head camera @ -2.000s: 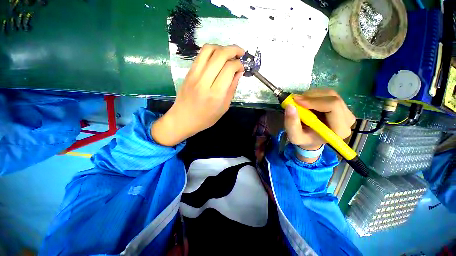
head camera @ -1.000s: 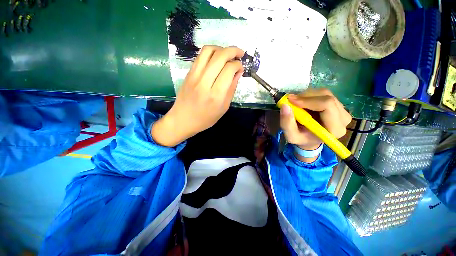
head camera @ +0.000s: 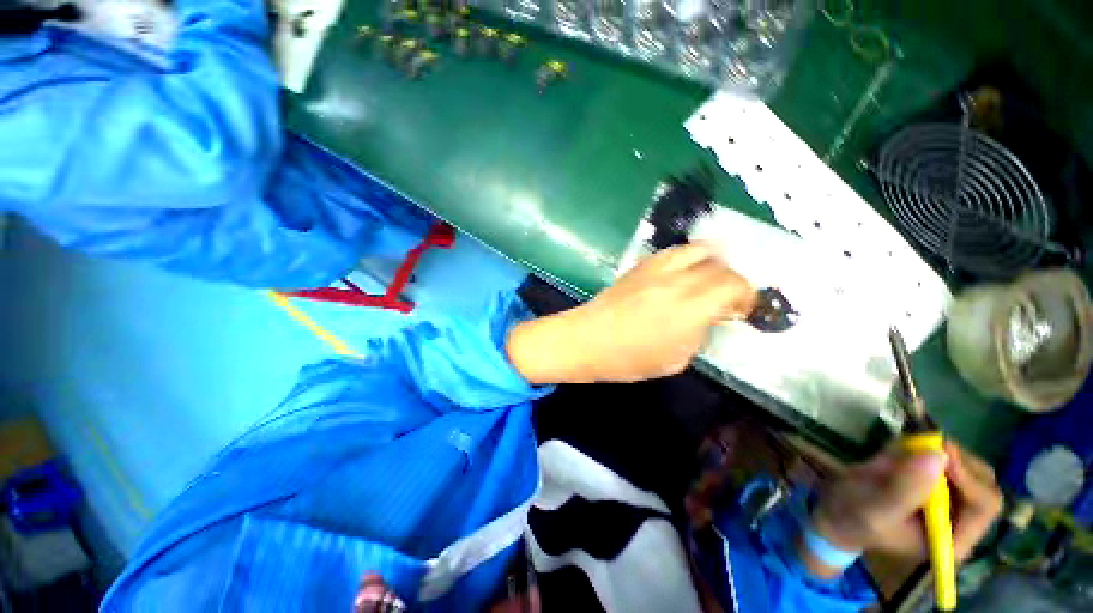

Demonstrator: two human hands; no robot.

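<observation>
My left hand (head camera: 671, 314) is over the white work plate (head camera: 827, 381), its fingertips at the left edge of a small dark round part (head camera: 773, 310) with light spots. Whether it grips the part or a lead is hidden by the fingers. My right hand (head camera: 893, 503) holds the yellow soldering iron (head camera: 938, 527), its silver tip pointing up, away from the round part, over the plate's right side. A pile of short black leads (head camera: 678, 213) lies at the plate's upper left edge. A white perforated strip (head camera: 827, 204) lies beyond.
The beige ring with silvery bits (head camera: 973, 339) stands right of the plate, near the blue station (head camera: 1028, 449). A black fan guard (head camera: 959, 192) lies above it. Assemblies with yellow-green tips (head camera: 414, 50) and a clear blister tray (head camera: 671, 34) lie at the back. Another person's blue sleeve (head camera: 216, 156) is at left.
The view has turned and shifted left. The iron's tip has moved off the round part to the right, and the iron is more upright. My left fingertips remain beside the part.
</observation>
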